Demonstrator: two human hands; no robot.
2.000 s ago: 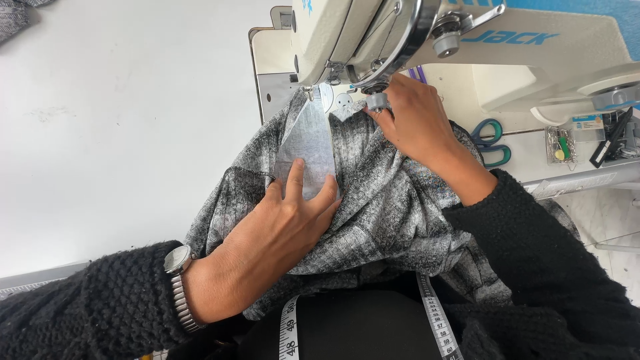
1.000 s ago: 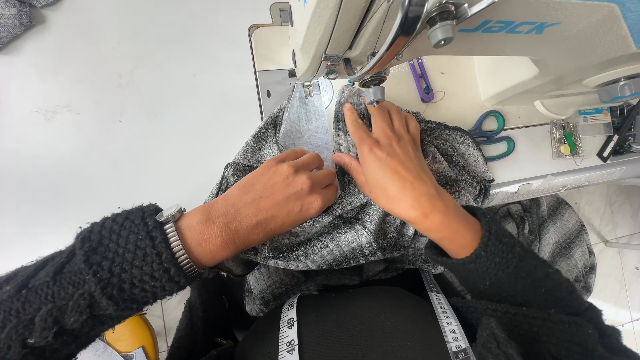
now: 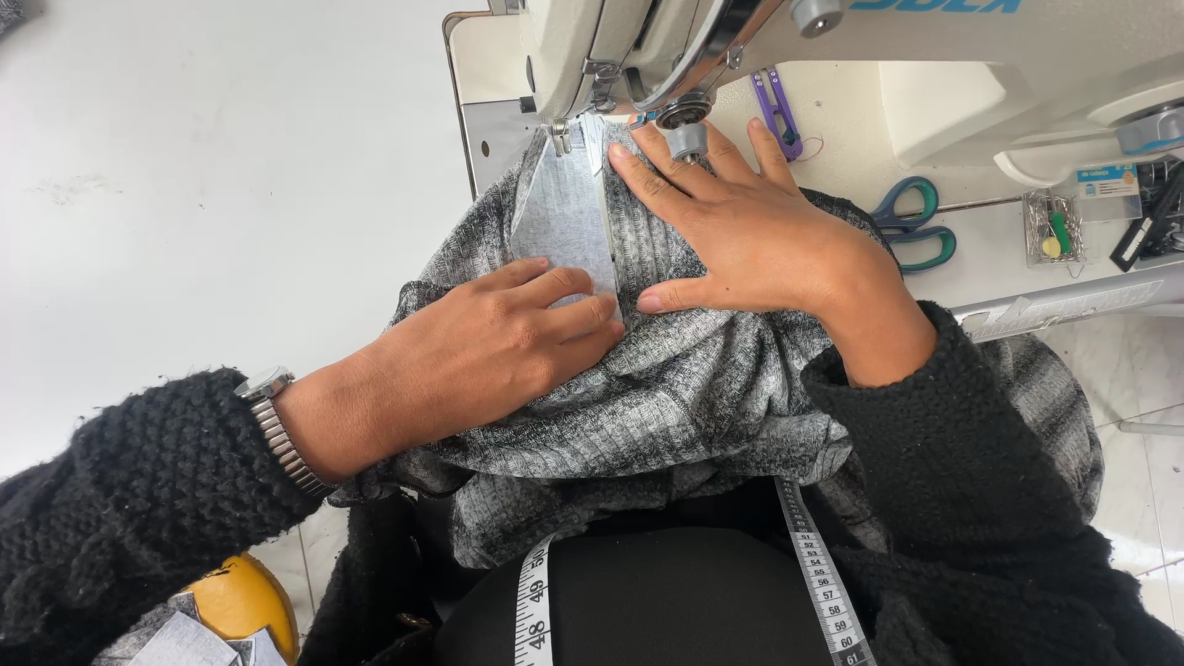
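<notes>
Grey knit fabric (image 3: 666,407) lies bunched on the sewing machine's bed and hangs over its front edge. On it lies a pale grey piece, apparently interfacing (image 3: 566,208), whose top end reaches the presser foot (image 3: 561,137). My left hand (image 3: 518,328) rests on the lower part of this piece, fingers bent, fingertips by its right edge. Palm down and fingers spread, my right hand (image 3: 749,222) presses on the knit to the right of the piece. Some of its fingertips are behind the machine's knob (image 3: 686,139).
The sewing machine's arm (image 3: 925,37) crosses the top. Right of the fabric are purple thread snips (image 3: 777,111), green-handled scissors (image 3: 920,222) and a pin box (image 3: 1054,227). Measuring tape (image 3: 535,601) hangs over my front. A yellow object (image 3: 245,606) with fabric scraps is at lower left.
My right hand has come from beside the presser foot down onto the knit, and its fingers have spread. My left hand's outstretched fingers have bent. The purple snips show more fully now.
</notes>
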